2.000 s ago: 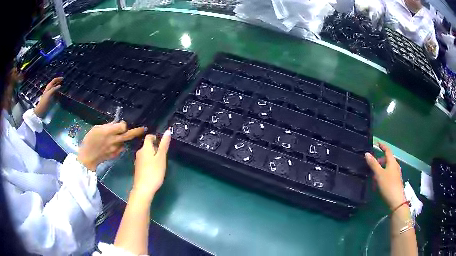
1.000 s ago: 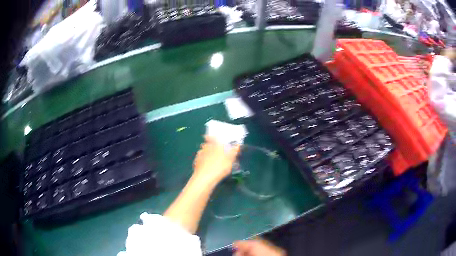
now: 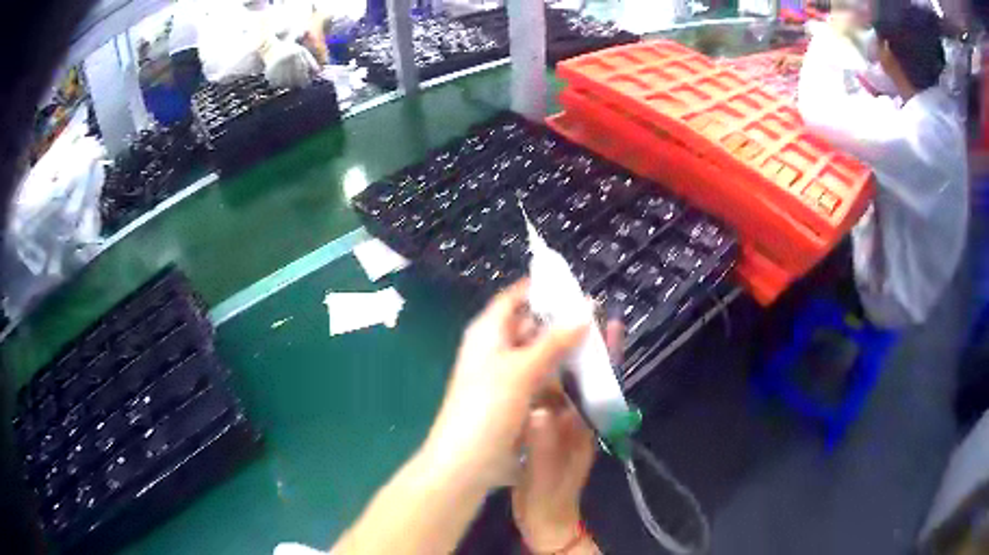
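Note:
A fat white glue syringe (image 3: pixel 583 352) is held up over the bench edge, its thin needle pointing up and its green cap (image 3: pixel 619 425) at the lower end. My left hand (image 3: pixel 501 374) is closed on the barrel from the left. My right hand (image 3: pixel 555 461), with a red band at the wrist, is below and behind; fingertips show at the barrel's right side. Its grip is partly hidden. A clear hose (image 3: pixel 662 504) loops down from the cap. No unit is seen in my hands.
A black tray stack with units (image 3: pixel 651 244) lies ahead, red trays (image 3: pixel 716 119) beside it. Another black stack (image 3: pixel 130 407) is at left. White paper pieces (image 3: pixel 363 310) lie on the green bench (image 3: pixel 336 396). A person in white (image 3: pixel 906 173) and a blue stool (image 3: pixel 830 363) are at right.
My view has turned right. My left hand, earlier at a tray edge and then over the white paper, is now on the raised syringe. My right hand has come up beside it.

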